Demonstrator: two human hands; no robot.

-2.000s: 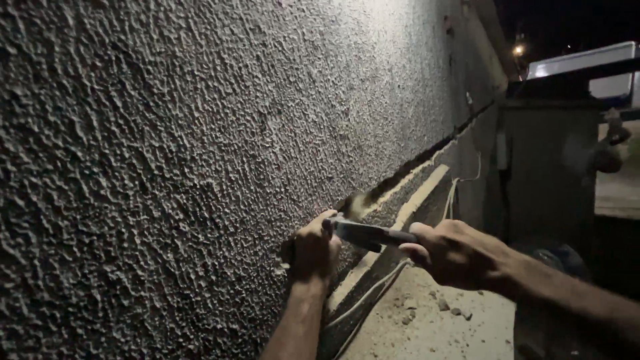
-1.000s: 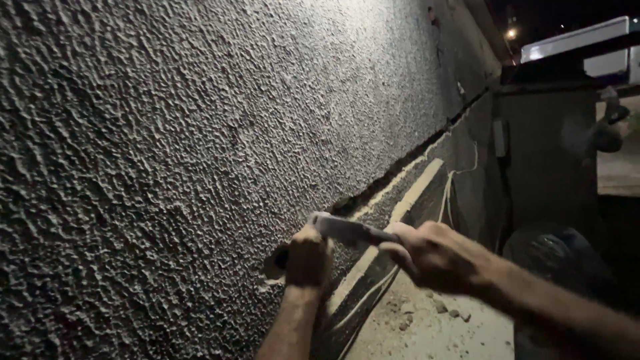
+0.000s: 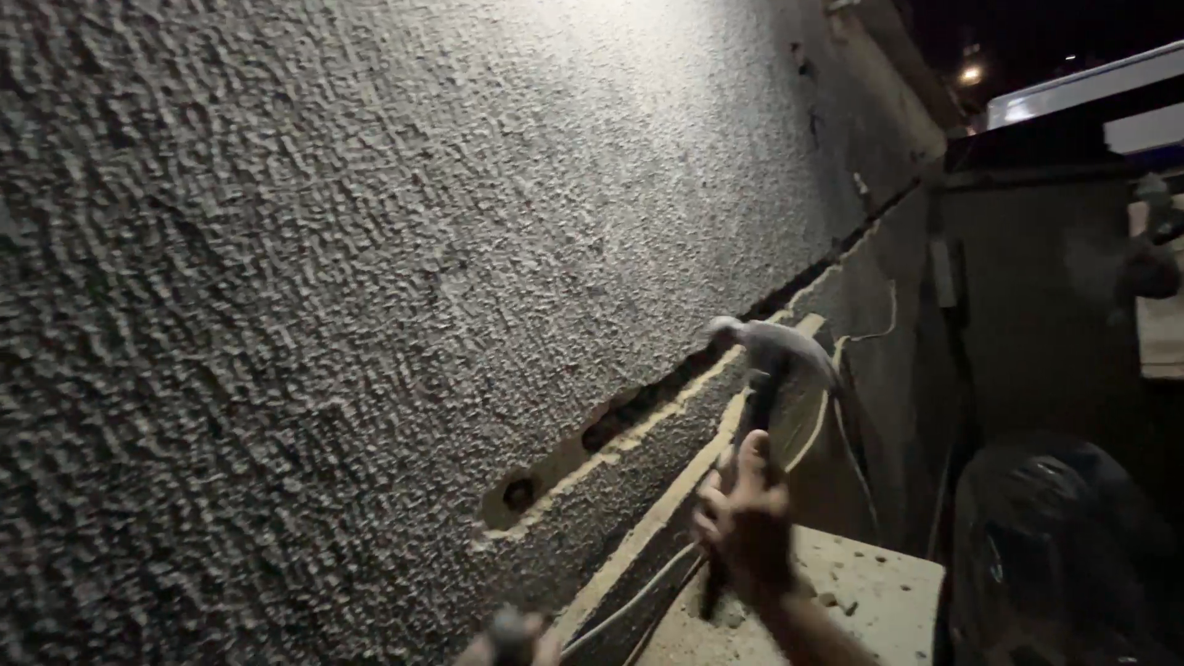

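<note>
My right hand (image 3: 747, 518) grips the dark handle of a claw hammer (image 3: 786, 356), its head raised in front of the wall. At the bottom edge, mostly cut off, my left hand (image 3: 527, 647) is closed around a metal tool (image 3: 507, 631), probably a chisel; only its blurred rounded end shows. Between and above the hands a rough channel (image 3: 638, 407) runs diagonally along the textured wall (image 3: 388, 305), with chipped pale edges and a round hole at its lower left end.
A pale ledge (image 3: 869, 583) strewn with rubble lies below right. Loose cables (image 3: 647, 587) run beside a raised strip (image 3: 661, 513) on the wall. A dark plastic-wrapped object (image 3: 1045, 555) stands at the lower right, with a dark panel (image 3: 1027, 351) behind it.
My left hand has left the channel and dropped to the bottom edge. The hammer, earlier held level by my left hand, is now upright and farther right, leaving the channel's lower end uncovered.
</note>
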